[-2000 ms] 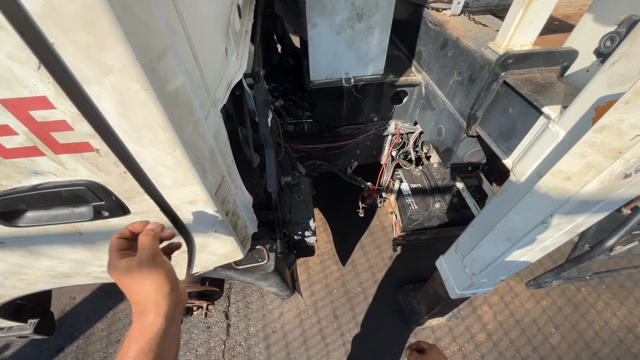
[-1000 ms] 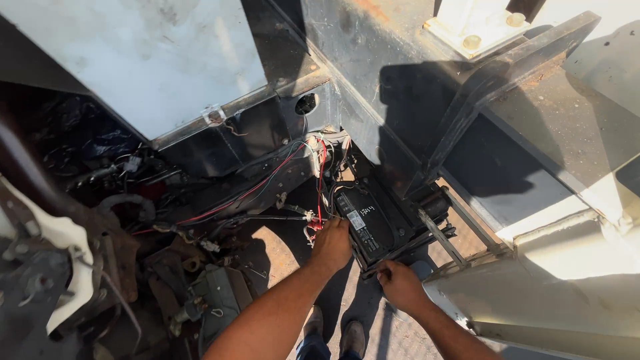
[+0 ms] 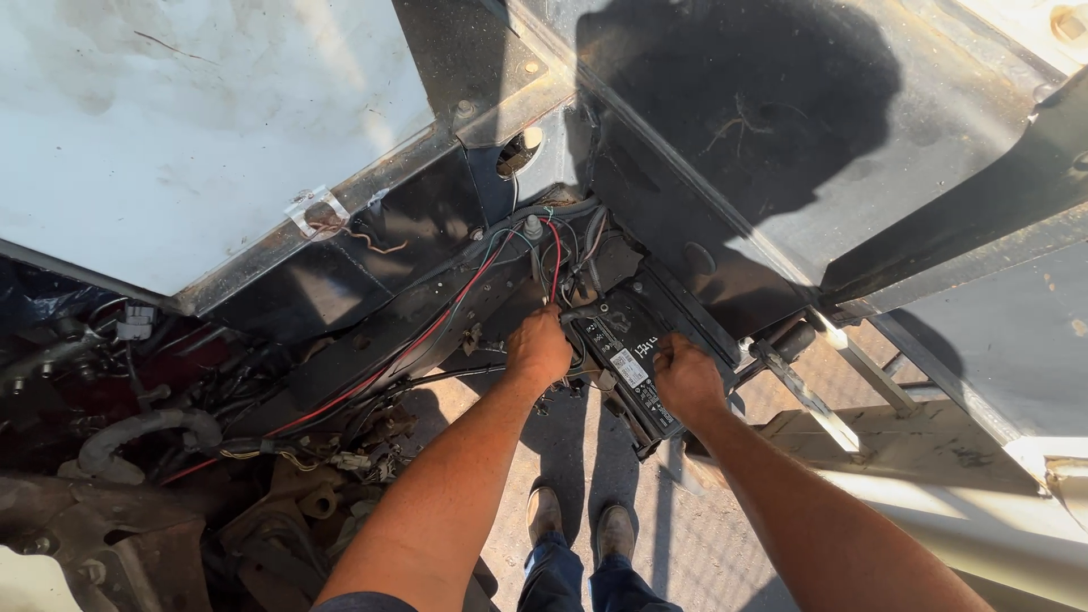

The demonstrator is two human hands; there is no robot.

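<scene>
A black vehicle battery [image 3: 643, 387] with a pale label and light handwriting on its top sits in a dark metal tray beside the frame rail. My left hand [image 3: 540, 344] is closed around a dark cable [image 3: 582, 313] at the battery's left edge; the cable's end lies over the battery top. Red wires [image 3: 556, 259] and thinner dark ones run down to that hand. Over the right part of the battery top is my right hand [image 3: 687, 378], fingers curled; whether it grips anything is hidden.
A white panel [image 3: 195, 127] stands at upper left, above a frame rail [image 3: 442, 327] with wiring along it. Engine parts and a hose [image 3: 149, 433] lie at lower left. Metal bars [image 3: 803, 395] and a bracket [image 3: 960, 195] stick out at right. My shoes [image 3: 615, 531] are on the paved ground.
The view has come much closer to the battery. Since one second ago, my right hand has moved from the battery's near edge onto its top, and my left hand has moved up to the cable.
</scene>
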